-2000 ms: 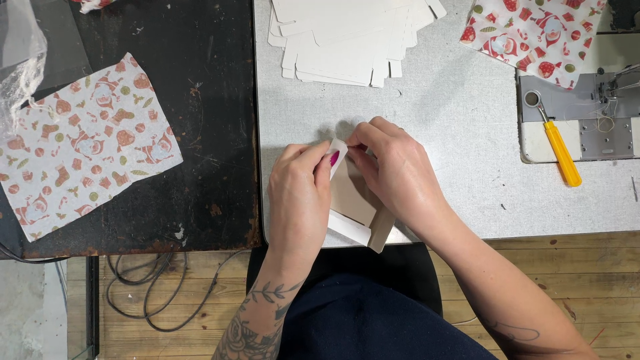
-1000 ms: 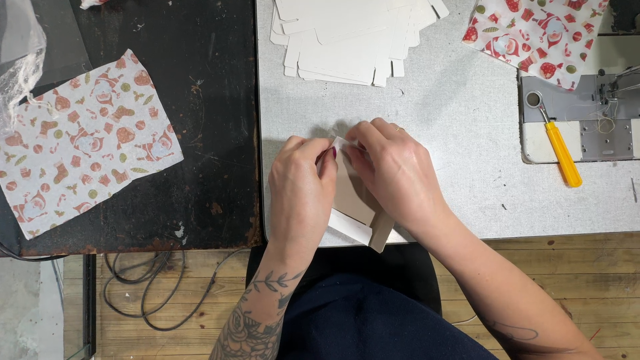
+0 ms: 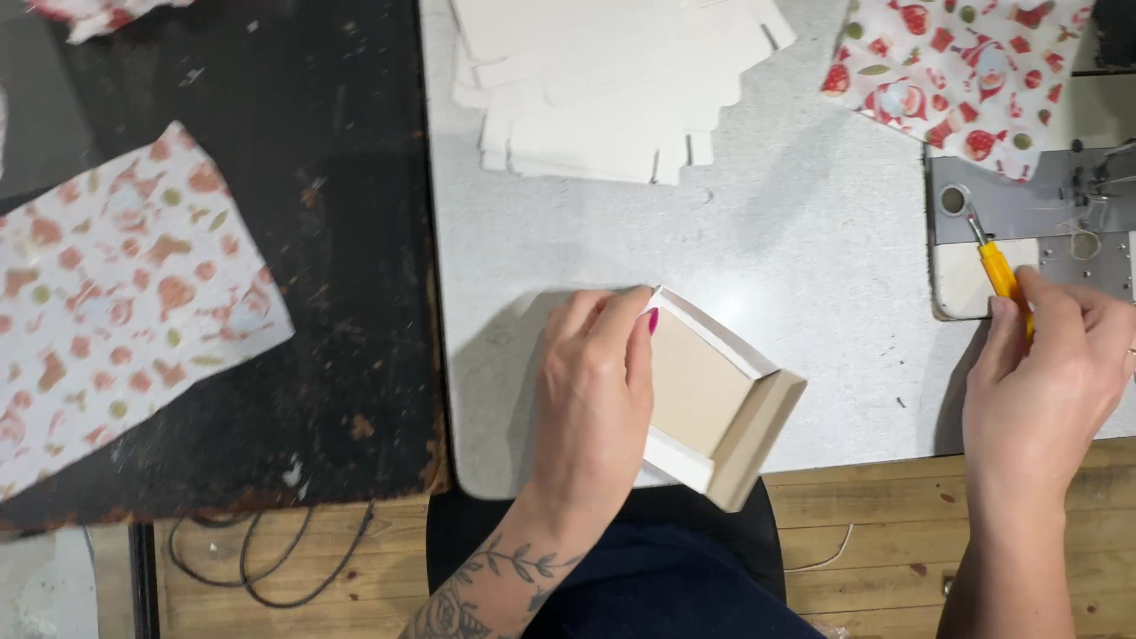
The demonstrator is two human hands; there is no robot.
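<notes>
My left hand (image 3: 595,390) grips the left corner of a partly folded cardboard box (image 3: 701,382), whose inside is beige and whose folded side walls are white. The box is tilted at the front edge of the light grey table, its right wall standing up. Over at the right, my right hand (image 3: 1047,355) has its thumb and fingers around the handle of a yellow seam ripper (image 3: 1001,273). The metal end of that tool points up and left, over the sewing machine's bed.
Flat white cardboard blanks (image 3: 595,89) lie stacked at the back. Santa-print fabric (image 3: 967,80) overlaps the sewing machine (image 3: 985,200) at right. Another printed fabric piece (image 3: 133,302) lies on the dark worn table (image 3: 355,266) at left. A black cable (image 3: 253,568) lies on the wooden floor.
My right hand has left the box and moved right to the yellow seam ripper, which lay untouched before. My left hand still holds the box, now turned and more visible.
</notes>
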